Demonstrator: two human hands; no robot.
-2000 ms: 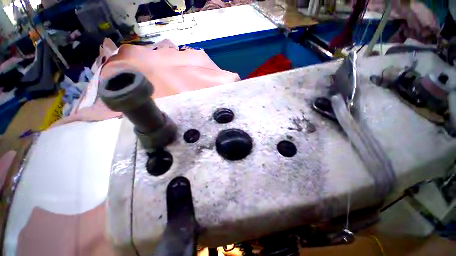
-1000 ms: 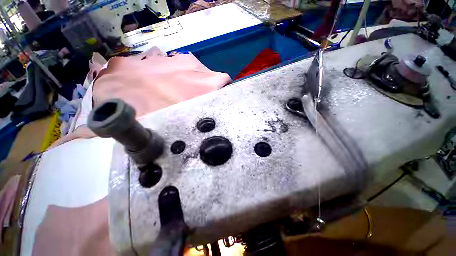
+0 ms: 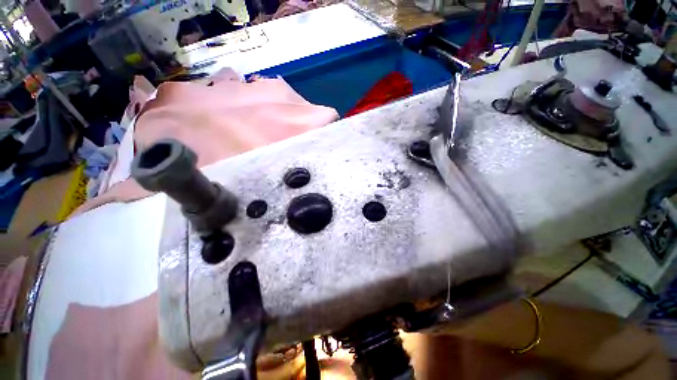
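The scuffed white sewing machine head (image 3: 349, 252) with black plugs fills the middle of the view. A grey hollow-topped post (image 3: 182, 182) stands at its left end. A shiny dark lever (image 3: 241, 326) curves down its front. Lamp glow and dark needle-area parts show below it. A flat pink cloth piece (image 3: 104, 341) lies at the lower left, partly hidden by the head. A blurred orange-brown surface (image 3: 594, 345) with a thin yellow curved thing (image 3: 536, 326) shows at the lower right; cloth or skin, I cannot tell. Neither of my hands can be made out.
The bobbin winder (image 3: 594, 100) is on the head at the upper right. Pink cloth (image 3: 230, 115) lies heaped behind the head. A blue trough (image 3: 334, 70) with red cloth (image 3: 382, 93) runs behind. A brown board (image 3: 44, 200) is at the left edge.
The machine head has shifted left in view, and the bobbin winder shows more fully. The yellow curved thing shows more and sits farther from the head's front parts.
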